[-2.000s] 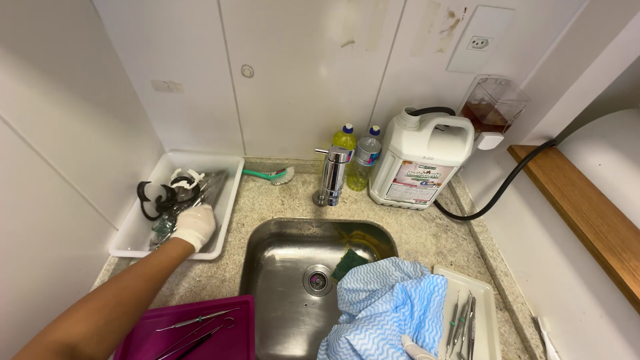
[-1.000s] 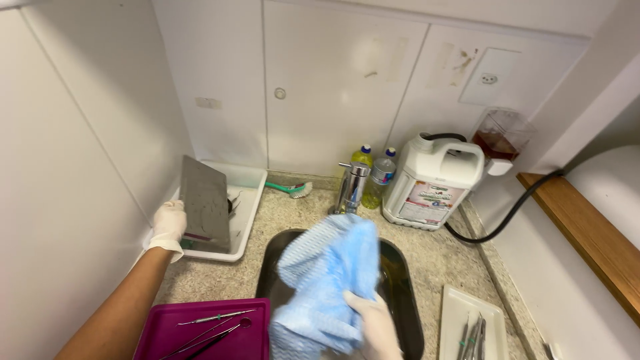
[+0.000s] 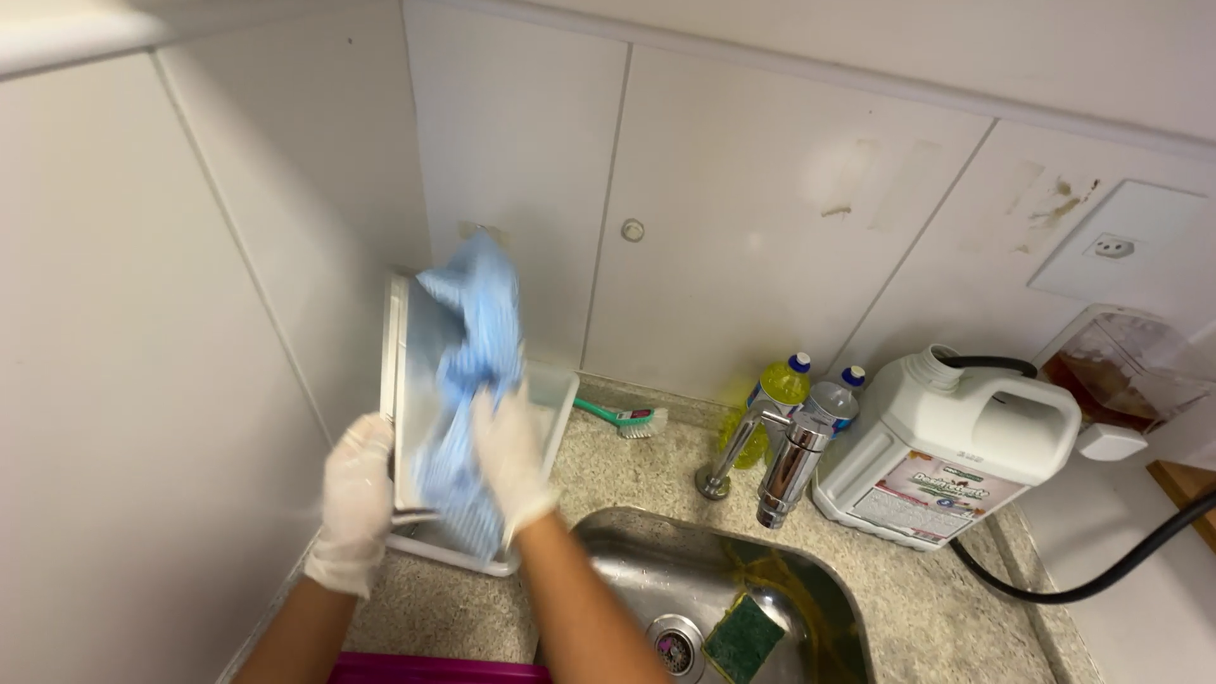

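Both hands wear pale gloves. My left hand (image 3: 355, 499) grips the left edge of a tray (image 3: 395, 380) with a white rim, which is tilted up on its side. My right hand (image 3: 513, 454) holds a blue-and-white patterned cloth (image 3: 483, 323) against the tray's inner face; the cloth is blurred. Below and behind them lies a white plastic basin (image 3: 562, 410) on the counter, its contents mostly hidden. A green-handled brush (image 3: 622, 416) rests just right of the basin.
A steel sink (image 3: 617, 546) holds a green scouring pad (image 3: 744, 638). Behind it stand a chrome faucet (image 3: 793, 470), a yellow-liquid bottle (image 3: 781, 385), a clear bottle (image 3: 832, 403) and a white jug (image 3: 936, 446). A magenta tray (image 3: 437, 669) shows at the bottom edge; a black hose (image 3: 1064, 594) runs at right.
My right hand has brought the cloth from over the sink to the tray at left. My left hand, in the basin two seconds ago, now holds the tray up on edge. The view has shifted left.
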